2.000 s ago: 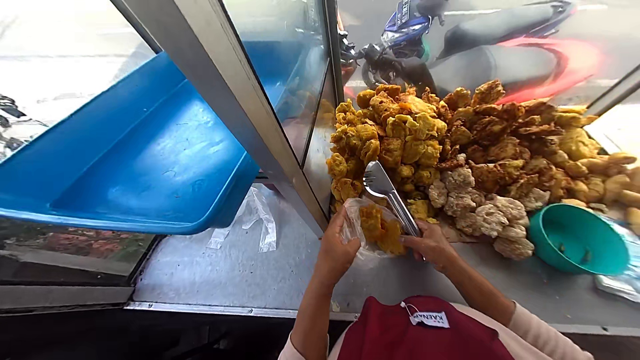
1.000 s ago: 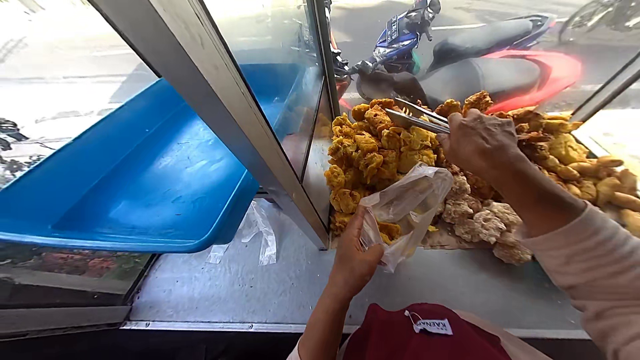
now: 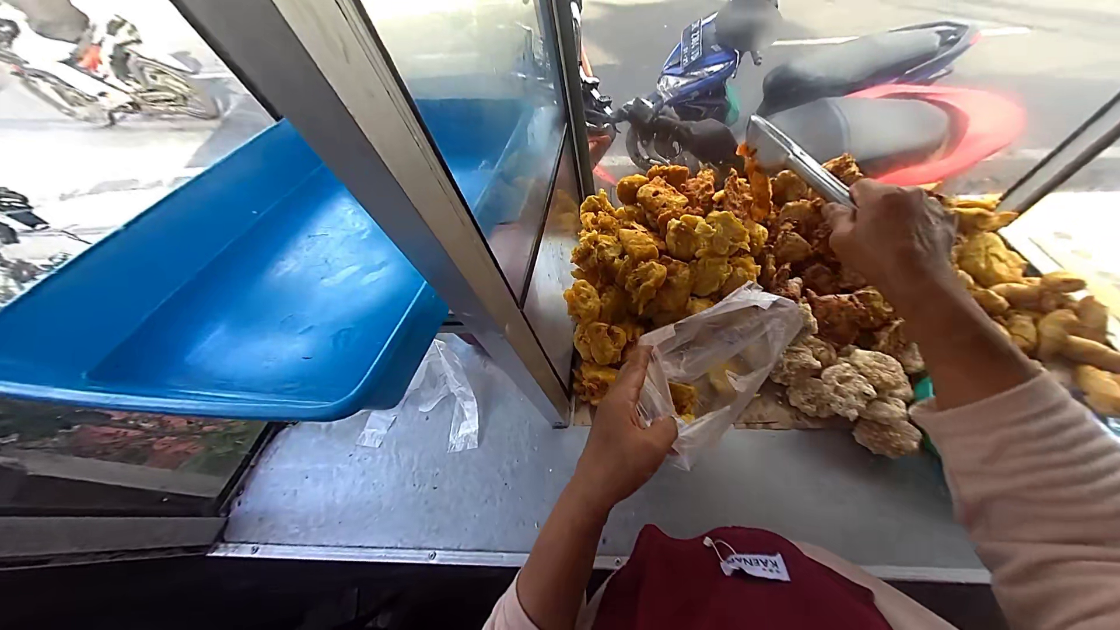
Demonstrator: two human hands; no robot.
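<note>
My left hand (image 3: 626,429) grips the rim of a clear plastic bag (image 3: 739,350), its mouth spread open in front of the heap; something yellow shows inside low down. With my right hand (image 3: 892,227) I hold metal tongs (image 3: 798,160) over the back of the heap, and an orange-brown fried piece (image 3: 757,184) is at their tips. Whether the tips are closed on it is hard to tell. Yellow fried fritters (image 3: 647,254) are piled at the left, browner ones (image 3: 840,315) in the middle, pale lumpy ones (image 3: 853,385) at the front.
A large blue plastic tray (image 3: 254,271) stands at the left beyond a metal frame post (image 3: 420,192). Another plastic bag (image 3: 433,398) lies on the metal counter (image 3: 367,499). Smooth fried pieces (image 3: 1059,328) are at the right. A green bowl's edge peeks from under my right forearm. Motorbikes are parked behind the glass.
Two seconds ago both hands were together at the bag near the counter's front. My right hand has since moved up and away with the tongs, now over the heap's back. The bag has opened wide.
</note>
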